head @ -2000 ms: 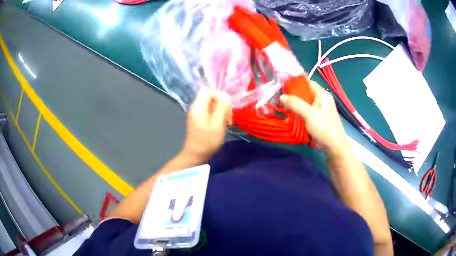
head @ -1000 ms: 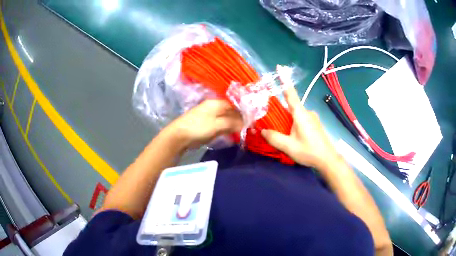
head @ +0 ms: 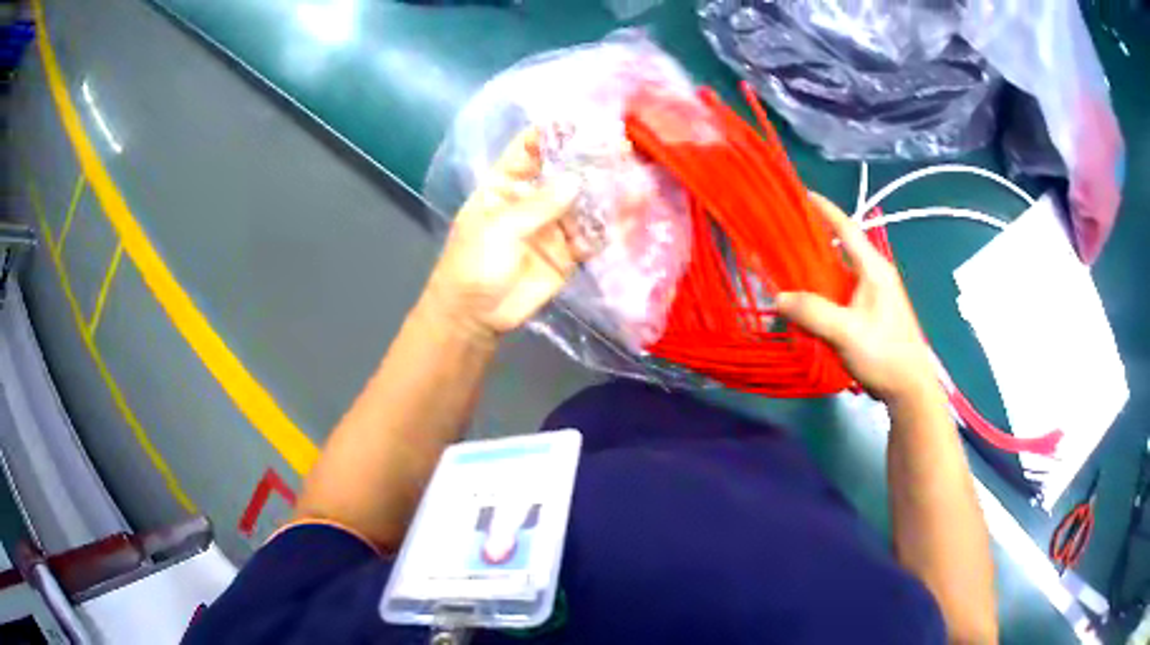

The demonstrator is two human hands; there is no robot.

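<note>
An orange-red coil (head: 769, 239) of many loops is held above the bench edge in front of me. My right hand (head: 870, 309) grips its right side, thumb on top, fingers behind. A crumpled clear bag (head: 631, 214) with a pinkish tint lies against the coil's left side. My left hand (head: 511, 246) is raised at the bag, palm up with fingers curled, and a crumpled piece of clear plastic (head: 574, 189) is at its fingers. The coil's middle shows no wrap now; the loops are spread.
The green bench (head: 366, 76) curves past a grey floor. At right lie a red wire bundle (head: 1009, 435), a black bundle partly hidden, white tubes (head: 946, 170), white paper (head: 1040, 340), orange-handled scissors (head: 1072, 536) and a measuring strip (head: 1022, 542). Grey translucent bags (head: 870, 76) lie behind.
The clear wrap has come off the coil's middle and the loops have opened out. My left hand has moved up and left, away from the coil. The coil has shifted right.
</note>
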